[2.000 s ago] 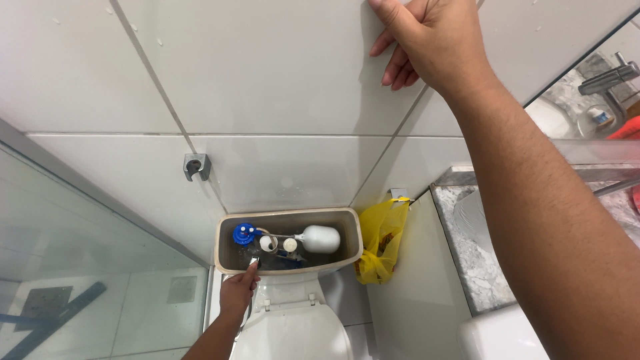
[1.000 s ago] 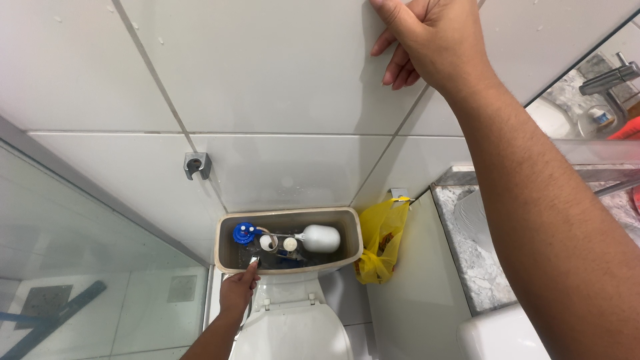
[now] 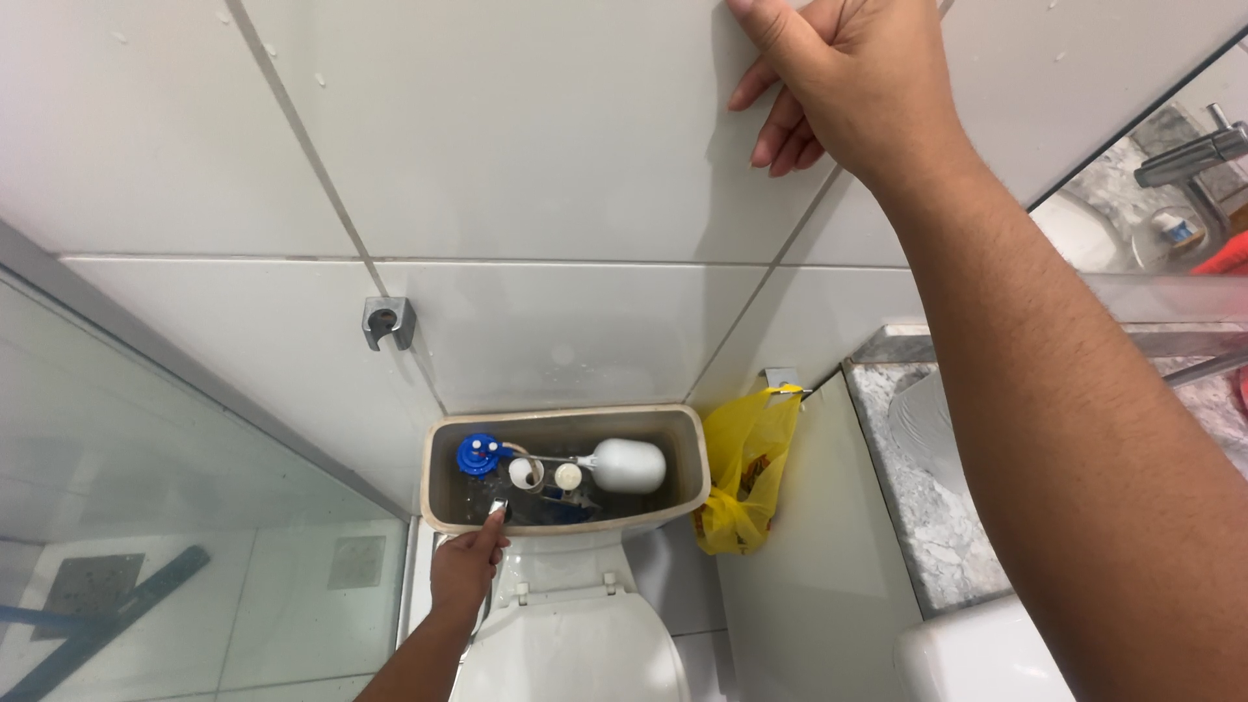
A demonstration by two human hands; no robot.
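Note:
The open toilet tank (image 3: 697,468) stands against the tiled wall, its inside parts in view. A blue fill valve cap (image 3: 478,454) is at its left, joined by an arm to a white float (image 3: 629,465) at the right. Between them are a white tube (image 3: 526,473) and a round cream cap (image 3: 568,476). My left hand (image 3: 471,561) is at the tank's front left rim, fingers curled on a small shiny metal piece (image 3: 499,507) just inside. High up at the wall, my right hand (image 3: 814,83) has its fingers apart; the top edge cuts it off and nothing shows in it.
A closed white toilet lid (image 3: 575,648) is below the tank. A chrome wall holder (image 3: 388,322) sits above left. A yellow plastic bag (image 3: 746,468) hangs beside a marble counter (image 3: 941,517). Glass panel (image 3: 195,458) at left; a mirror (image 3: 1092,210) reflects a faucet at upper right.

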